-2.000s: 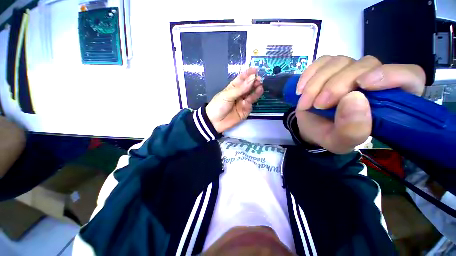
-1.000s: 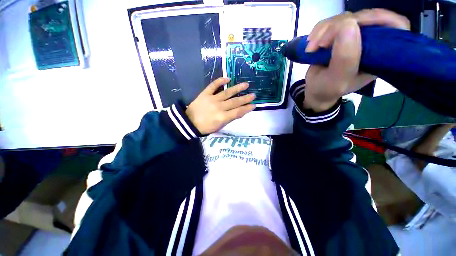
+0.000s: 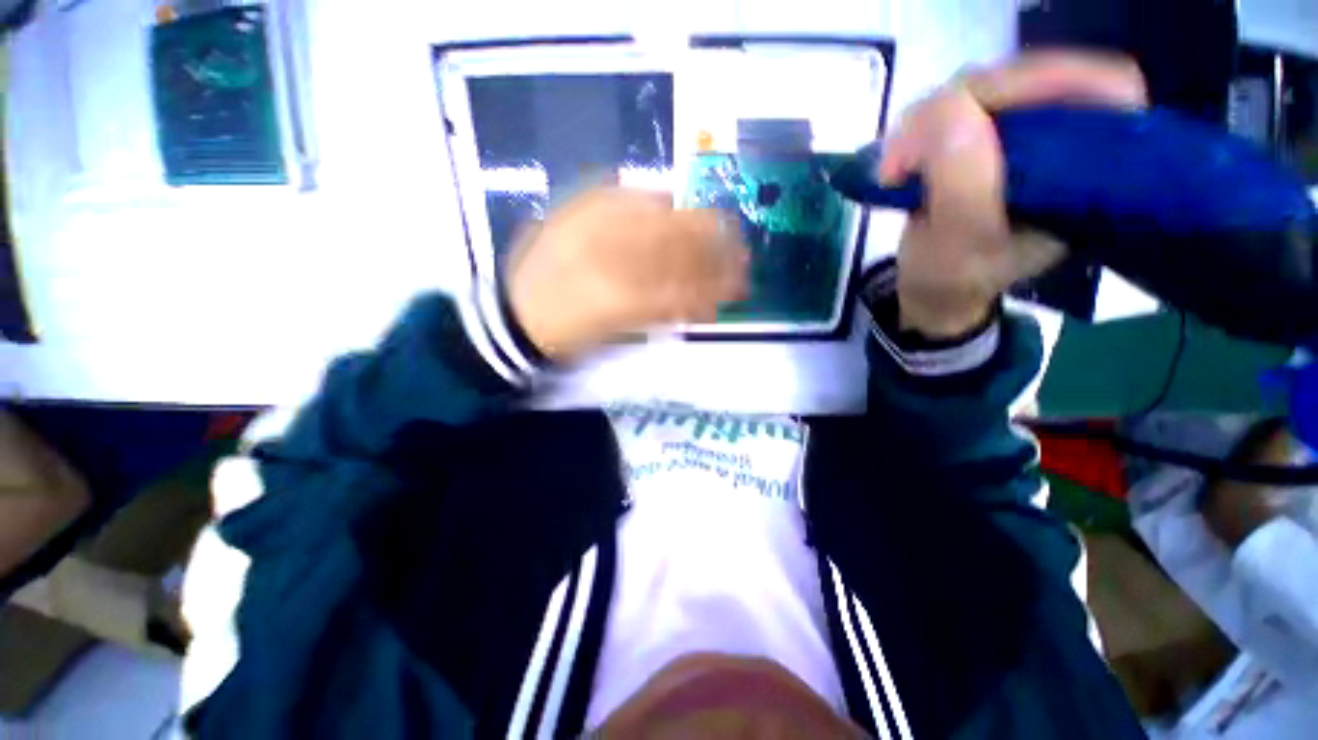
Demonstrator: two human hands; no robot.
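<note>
A pale two-section frame (image 3: pixel 658 58) lies on the white tabletop. Its left section holds a dark glossy panel (image 3: pixel 571 123). Its right section holds a green circuit board (image 3: pixel 788 253) with a dark round spot near the top. My right hand (image 3: pixel 961 188) grips a thick blue electric screwdriver (image 3: pixel 1142 181). The black nose points left at the board's upper right corner; whether it touches cannot be told. My left hand (image 3: pixel 629 275) is motion-blurred over the lower middle of the frame, covering part of the panel and the board's left edge. Its fingers look curled, but what they hold cannot be seen.
Another green board (image 3: pixel 220 101) in a pale frame lies at the far left. A black-backed unit (image 3: pixel 1062 29) stands at the upper right, partly behind the screwdriver. A dark cord (image 3: pixel 1229 470) runs at the right. Parts of other people show at both lower sides.
My left hand has gone from pinching near the driver nose, to lying spread on the board, to a blurred curled pose further left. The driver nose has moved to the board's upper right corner.
</note>
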